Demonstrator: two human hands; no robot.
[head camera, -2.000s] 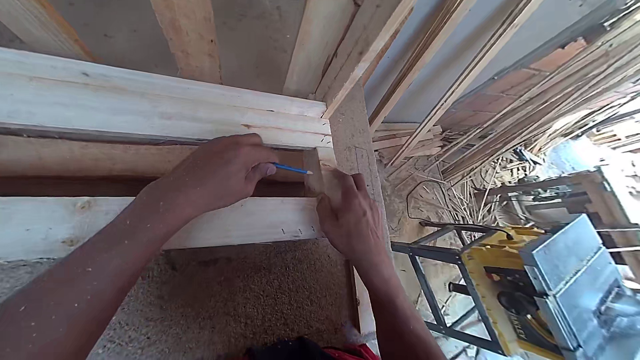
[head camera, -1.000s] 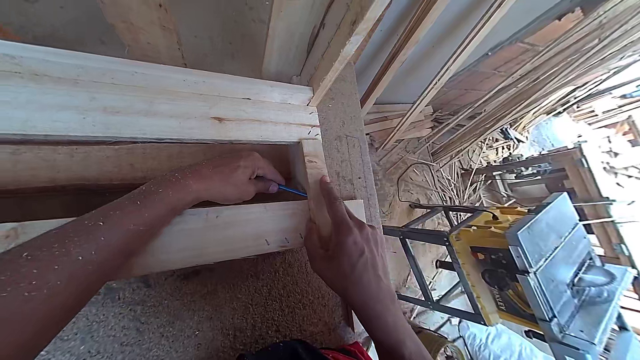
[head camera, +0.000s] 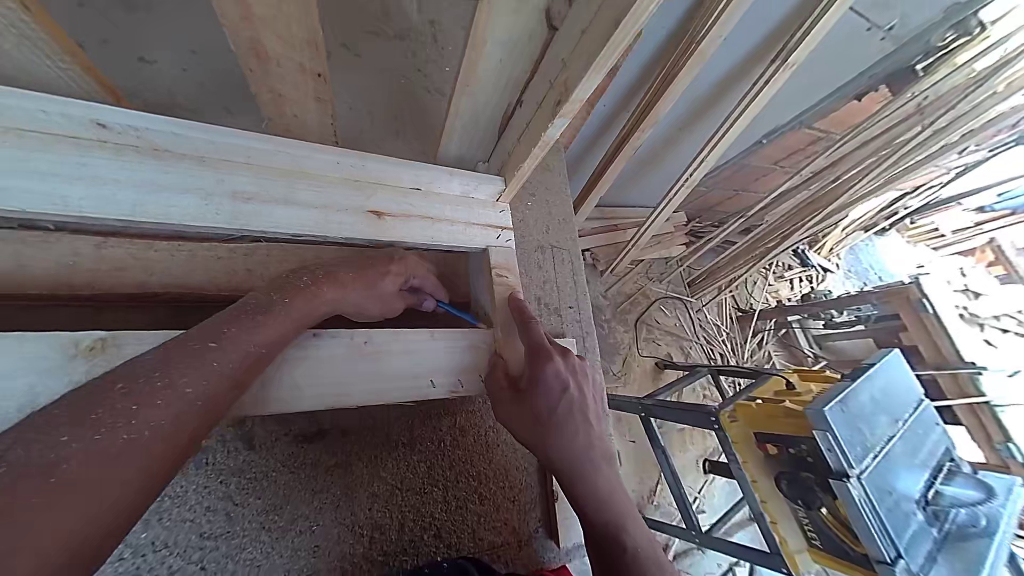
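Note:
Between two long pale boards, my left hand (head camera: 392, 286) pinches a blue pencil (head camera: 460, 313), its tip against the inner side of a short wooden piece near the front board's upper edge. My right hand (head camera: 548, 380) grips that short wooden piece (head camera: 505, 300), index finger along its face, and holds it crosswise at the boards' ends. The front board (head camera: 368, 364) runs left under my left forearm and bears small pencil marks near its end. The rear board (head camera: 264, 192) also has short marks at its end, close to the top of the short piece.
A yellow Stanley table saw (head camera: 800, 480) with a bare blade stands on a metal stand at the lower right. Long wooden strips (head camera: 768, 192) lean at the upper right, with offcuts (head camera: 744, 336) heaped below. Upright boards (head camera: 280, 72) stand behind the rear board.
My left hand has gone down between the boards with the pencil. The short piece now stands across the boards' ends, where my right hand has shifted lower on it.

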